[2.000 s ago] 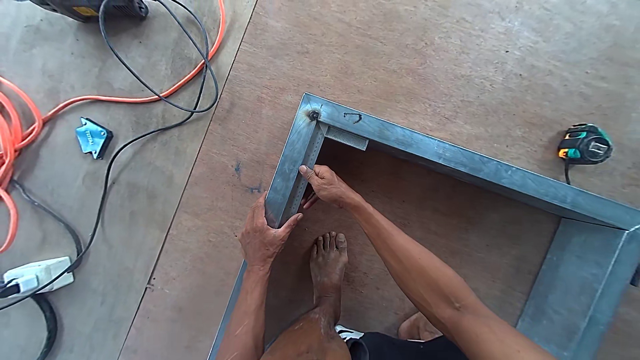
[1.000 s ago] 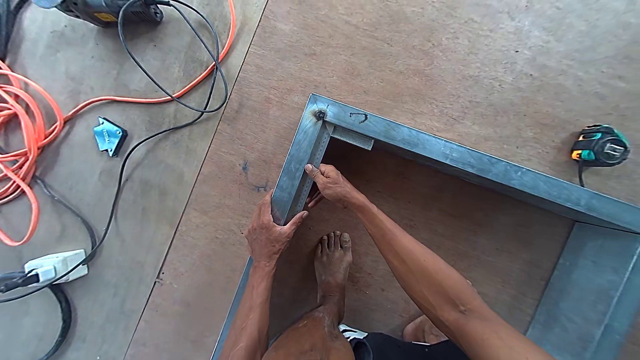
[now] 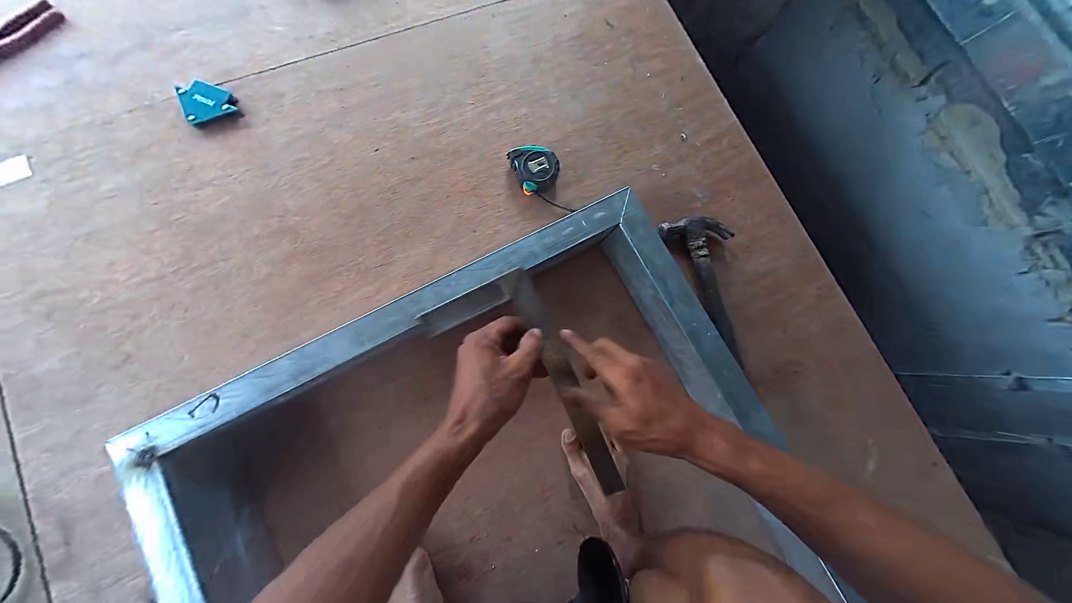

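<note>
A carpenter's square (image 3: 521,293) of metal, its thick stock and long blade at a right angle, is in front of me over the inner edge of a galvanized steel frame (image 3: 360,333). My left hand (image 3: 496,368) grips the square's blade just below its corner, thumb on top. My right hand (image 3: 632,394) is beside the blade farther down, blurred, its index finger extended; whether it touches the blade I cannot tell. One frame corner, at the left, bears a weld spot (image 3: 144,455); the corner near the hammer shows a mitred seam.
A claw hammer (image 3: 708,268) lies along the frame's right outer side. A tape measure (image 3: 534,167) sits beyond the far rail, and a teal magnetic welding holder (image 3: 205,103) lies at upper left. The brown board's edge (image 3: 779,188) runs down the right. My feet are inside the frame.
Both hands have left the marked corner, and the square is now held near the frame's other far corner. The view has swung strongly to the right.
</note>
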